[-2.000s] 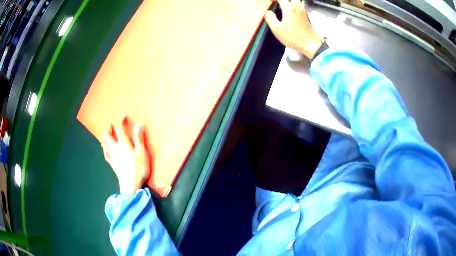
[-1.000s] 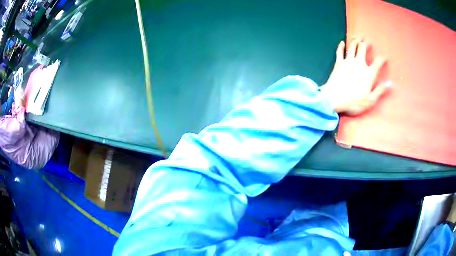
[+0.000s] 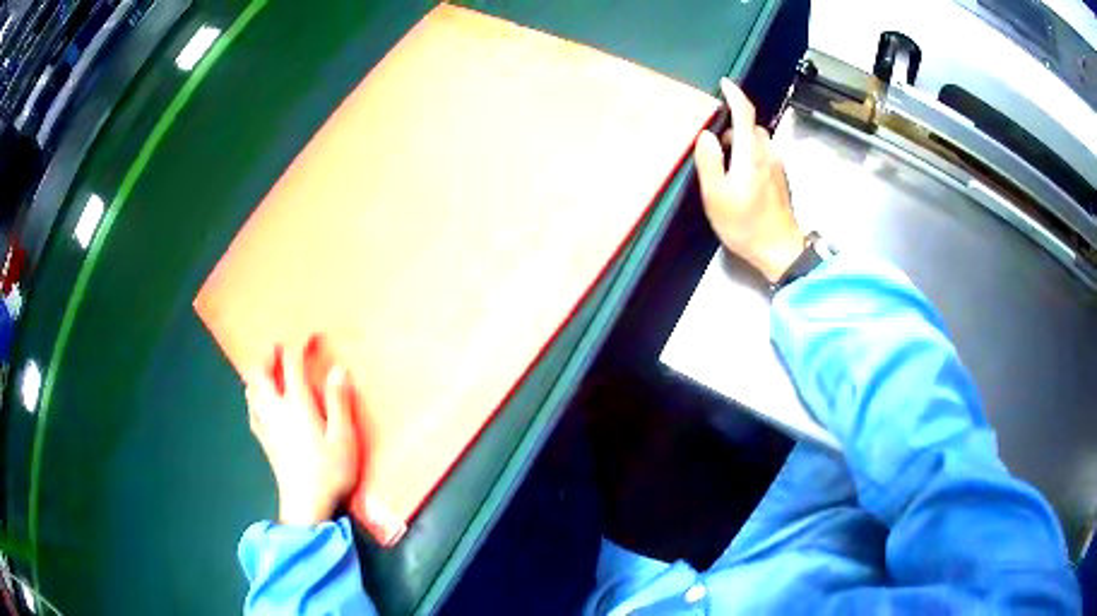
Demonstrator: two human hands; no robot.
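Observation:
The orange-red mat [image 3: 457, 241] lies flat on the green conveyor belt [image 3: 144, 433], with nothing on top of it except my hand. My left hand [image 3: 301, 439] rests with spread fingers on the mat's near left end; it holds nothing. My right hand [image 3: 748, 199], with a dark wristwatch, is at the mat's far right corner beside the belt's edge. Its fingertips are close to the corner; whether they pinch it is not clear.
The sealer's steel plate [image 3: 926, 289] lies to the right, under my right forearm, glaring white at its near left part. The sealing bar [image 3: 986, 187] and white housing [image 3: 842, 24] stand behind it. A dark gap separates belt and plate. A green line runs along the belt's left.
The view swung left to the belt and a person in pink, then back. Compared with two seconds ago, the mat appears lower in view and its far edge shows. My right hand is again in view.

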